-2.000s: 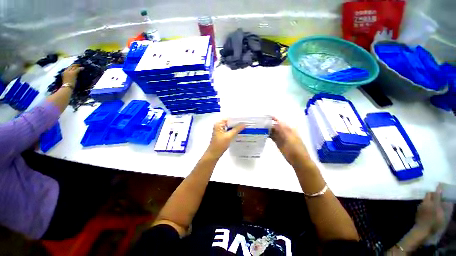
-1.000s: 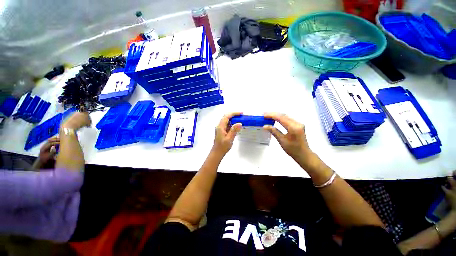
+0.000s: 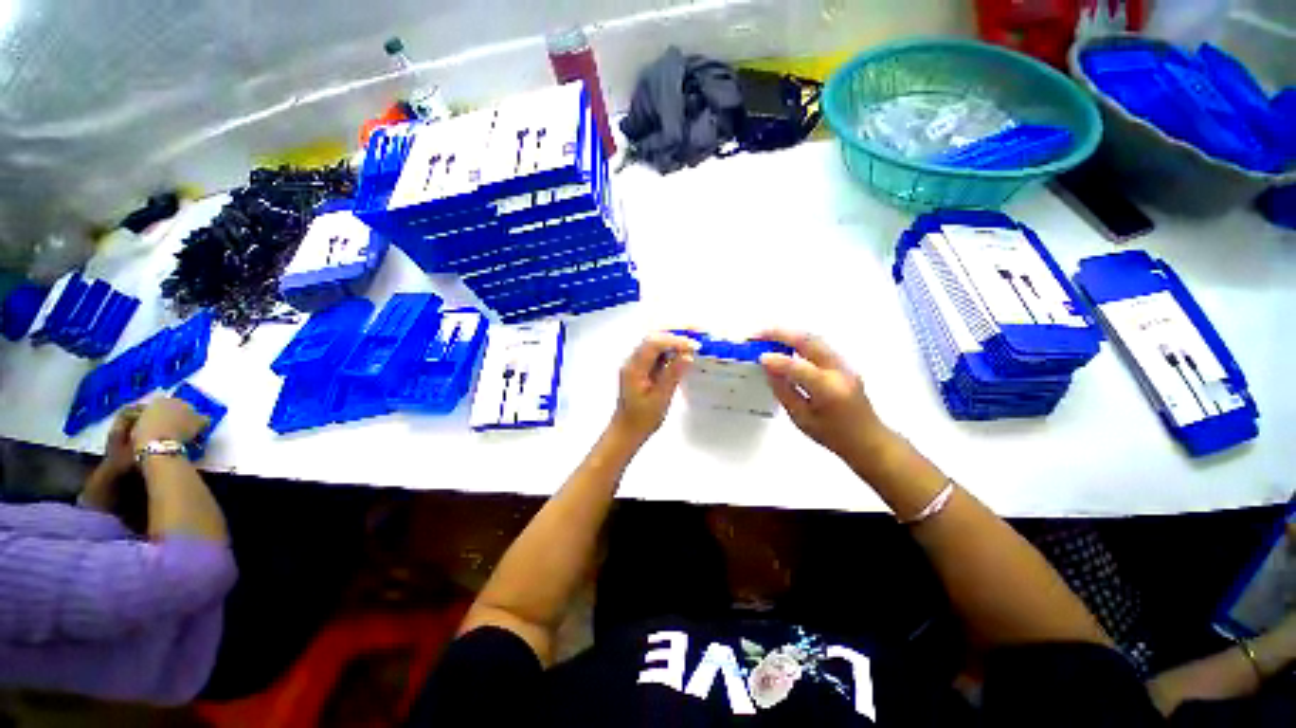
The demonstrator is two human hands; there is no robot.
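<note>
A retail box [image 3: 732,387] stands on end on the table in front of me, its grey-printed white face towards me and its blue end flap on top. My left hand [image 3: 654,381] pinches the left corner of the flap. My right hand [image 3: 820,387] pinches the right corner. The flap looks bent between my fingers; whether it is tucked in cannot be told. A closed box [image 3: 517,374] lies flat to the left, beside a tall stack of closed boxes [image 3: 498,157]. Open boxes [image 3: 995,306] with blue flaps are stacked to the right.
Blue trays [image 3: 373,356] and black cables [image 3: 242,249] are on the left, near a person in a purple sleeve [image 3: 114,562]. A single open box [image 3: 1168,349] lies far right. A green basket [image 3: 967,121] and grey basin [image 3: 1187,121] stand behind. Another person's arm shows lower right.
The white end panel seen earlier is folded down, and the blue flap is now on top, bent between my fingertips. The person on the left has brought both hands together over a blue piece.
</note>
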